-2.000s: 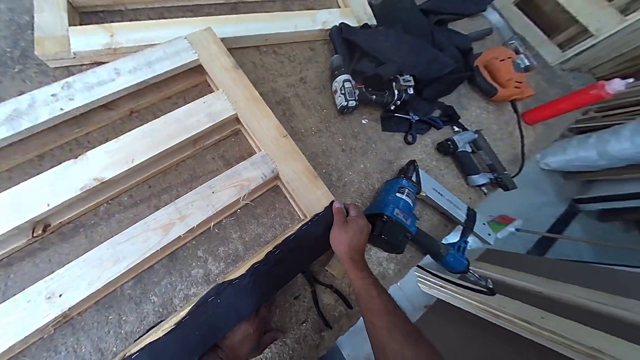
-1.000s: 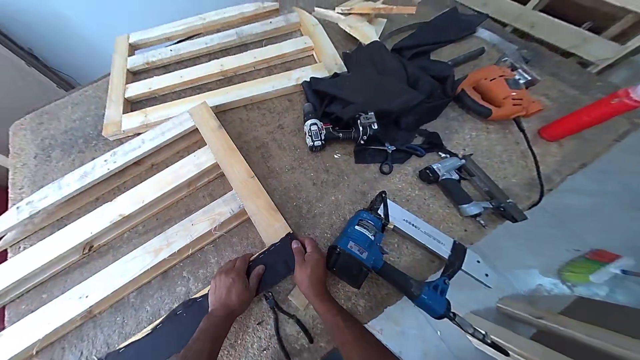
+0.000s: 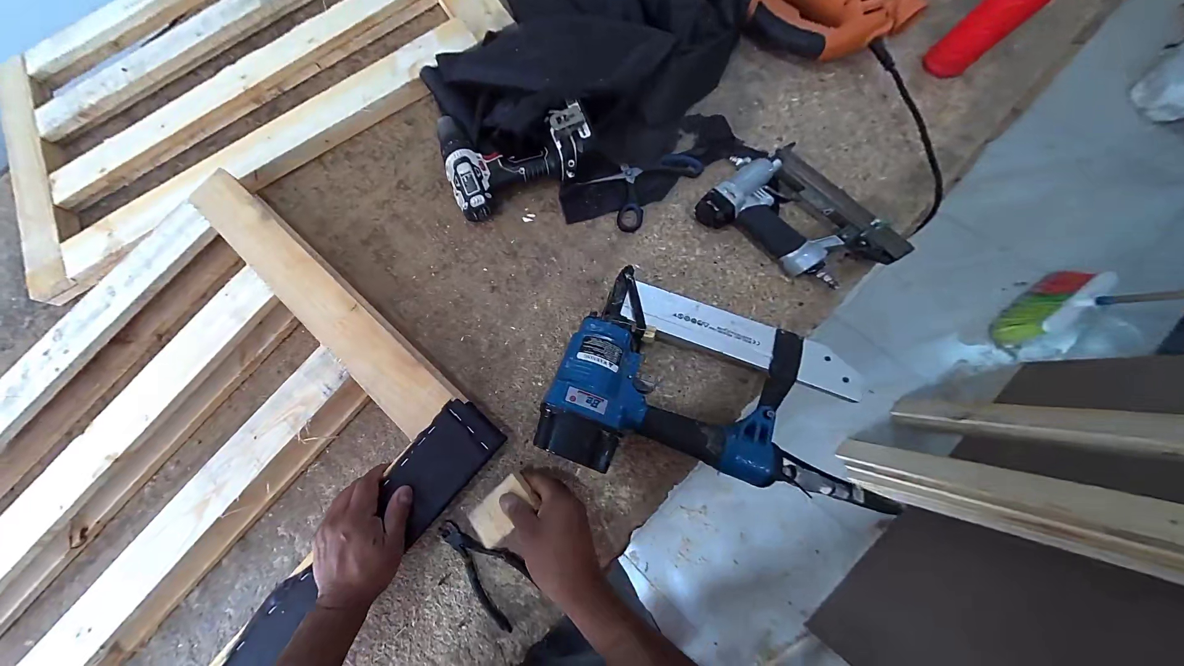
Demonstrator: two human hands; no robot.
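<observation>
My left hand grips the rail of a slatted wooden frame, over dark fabric stapled around the rail's end. A small wood block is held between the thumb and fingers of my right hand, just right of the fabric-covered corner. Black-handled pliers lie beneath and beside that hand, partly hidden by it. Above my right hand, a blue pneumatic nailer or stapler with a long silver magazine rests on the worktop.
Beyond lie a cordless drill, scissors, a smaller air nailer or stapler, black cloth and an orange power tool. A second slatted frame is at upper left. Boards and a brush are at right.
My right hand has left the fabric-covered corner and now holds the wood block, which lay near the pliers one second ago. My left hand remains on the covered rail. The view has moved closer.
</observation>
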